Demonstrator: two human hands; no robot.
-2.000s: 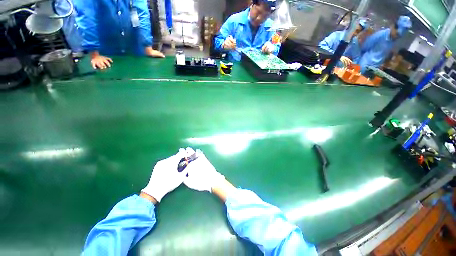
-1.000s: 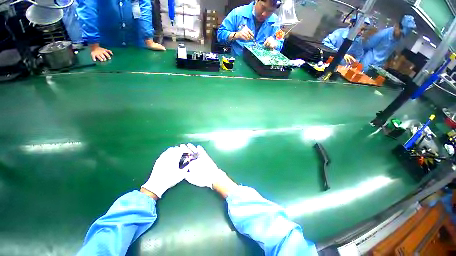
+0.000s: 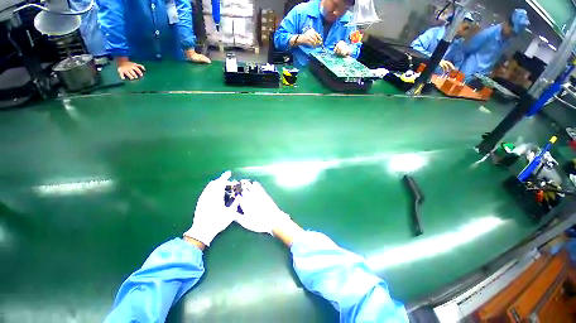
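My left hand (image 3: 213,209), in a thin white glove, and my right hand (image 3: 258,207), gloved the same, meet above the green mat in front of me. Between their fingers they hold a small dark tool (image 3: 234,192), partly hidden; its shape fits small pliers or cutters, but jaws and handles cannot be told apart. A slim black brush-like item (image 3: 414,205), slightly bent, lies alone on the mat to the right.
Across the green bench (image 3: 158,145) are a black parts tray (image 3: 252,77), a yellow-black container (image 3: 289,76), a green circuit board (image 3: 341,65) before a seated worker, a metal pot (image 3: 77,71), and orange bins (image 3: 461,86). A dark tool holder (image 3: 534,189) stands right.
My left fingertips have lifted and parted a little from the right ones, and the dark item between them has turned more upright. The view has shifted slightly.
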